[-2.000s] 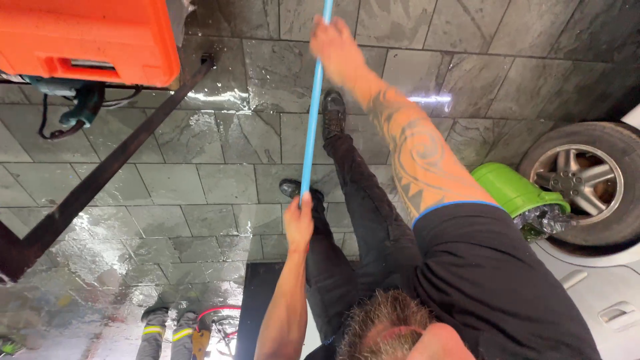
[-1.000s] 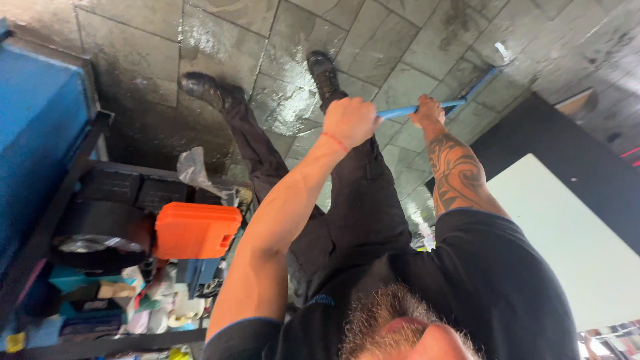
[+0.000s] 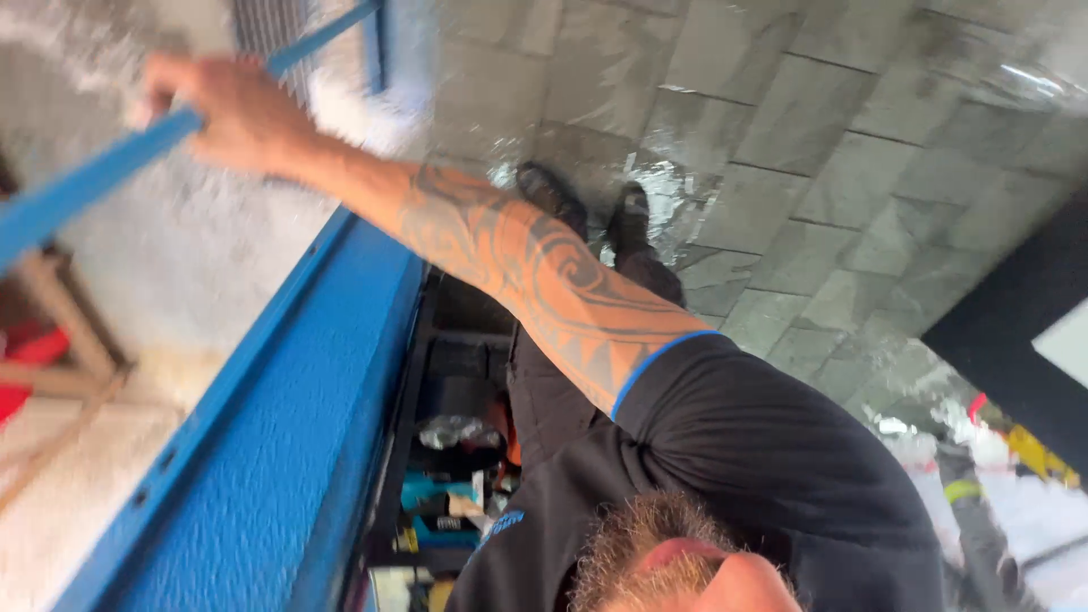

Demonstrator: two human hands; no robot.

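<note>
My right hand (image 3: 238, 110), on the tattooed arm, is closed around a blue pole (image 3: 93, 183) at the upper left. The pole slants from the left edge up past the hand to the top edge. A blue upright piece (image 3: 375, 51) stands by its upper end; whether the two are joined I cannot tell. The hand is above a pale, blurred surface, beyond the edge of a blue panel (image 3: 280, 425). My left hand is out of view. Below my arm, my black boots (image 3: 552, 194) rest on wet grey floor tiles (image 3: 790, 110).
A dark shelf (image 3: 425, 340) with several packets and a clear plastic item (image 3: 459, 432) runs beside the blue panel. A wooden frame (image 3: 72, 314) with red items is at the left. On the right are a black panel (image 3: 1011, 306) and dark cloth with a yellow band (image 3: 962, 490).
The view has swung strongly. Both hands held the pole in the earlier frames; now only my right hand shows on it, reaching out to the upper left past the blue panel.
</note>
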